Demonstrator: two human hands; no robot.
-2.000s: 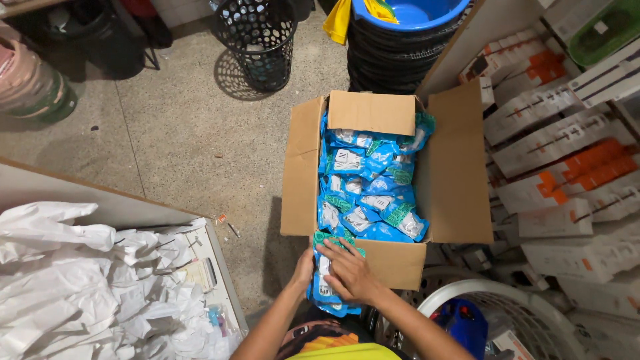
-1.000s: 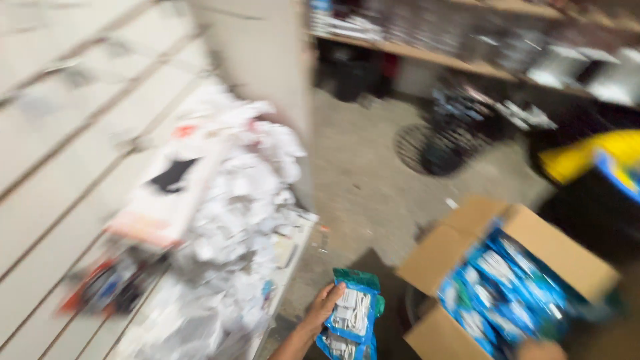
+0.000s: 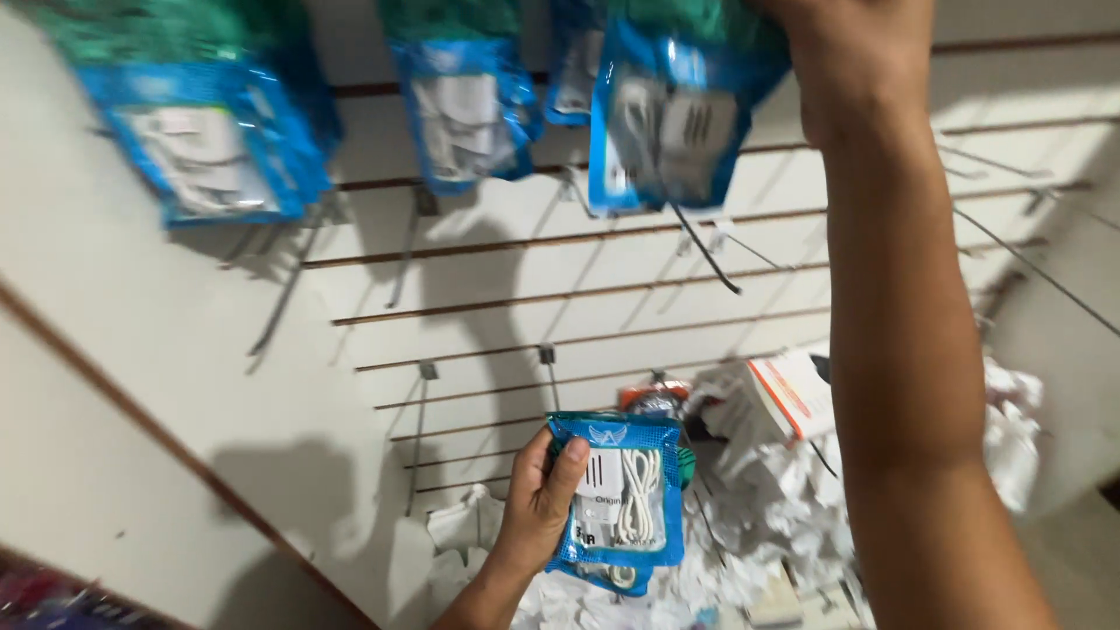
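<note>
My left hand (image 3: 547,490) holds a small stack of blue plastic packets (image 3: 621,490), each with a clear window showing a charger and a coiled white cable. My right hand (image 3: 862,52) is raised at the top of the view, beside a blue and green packet (image 3: 674,122) of the same kind; its fingers are cut off by the frame edge, so its grip is hidden. More such packets (image 3: 464,122) hang in a row to the left, with a thicker bunch (image 3: 210,157) at the far left.
Metal hooks (image 3: 420,437) stick out from a white slatted wall panel (image 3: 490,332). Crumpled white paper or plastic (image 3: 726,525) lies piled below, with a white and orange box (image 3: 792,394) on it. A panel edge (image 3: 175,446) runs diagonally at left.
The view has swung from the floor and the cardboard box to the slatted wall. My right hand, low near the box one second ago, is now raised by the hanging packets. My left still holds packets.
</note>
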